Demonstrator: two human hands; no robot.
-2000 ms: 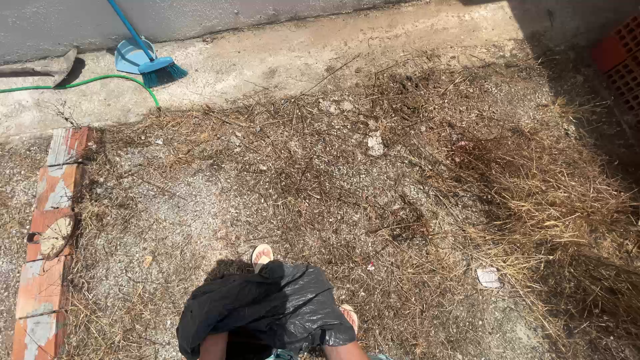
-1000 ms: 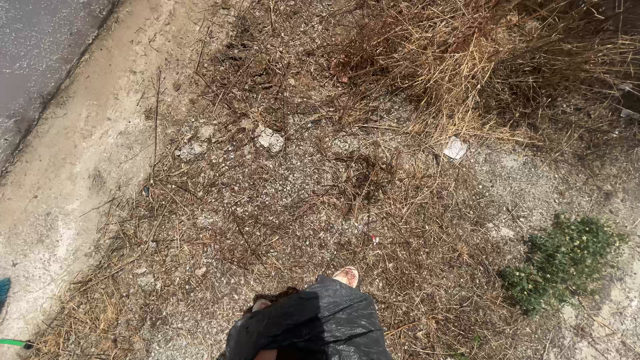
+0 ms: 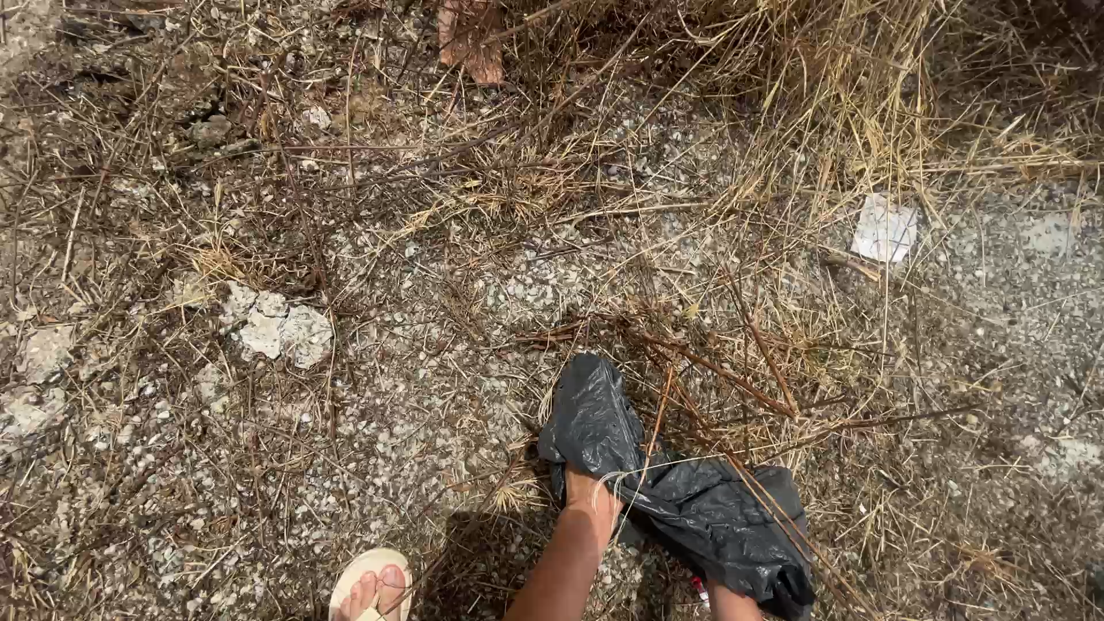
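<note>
A black plastic bag (image 3: 699,509) lies bunched near the ground at the lower middle right. My left hand (image 3: 591,423) is inside or behind its upper left part; only the wrist and forearm show, and the fingers are covered by the plastic. My right hand (image 3: 759,535) is likewise under the bag's right part, with a bit of wrist visible below. Dry brown stems (image 3: 742,379) lie just above the bag, and some thin stalks cross over it and my left wrist.
A foot in a light flip-flop (image 3: 373,586) stands at the bottom. Broken pale chunks (image 3: 276,326) lie at left, a whitish flat piece (image 3: 886,228) at right. A reddish fragment (image 3: 472,43) and a heap of dry grass (image 3: 828,95) are at the top.
The view has turned and come closer to the ground. The bag, earlier spread in front of my feet, is now bunched beside the brown stems, with both hands covered by it.
</note>
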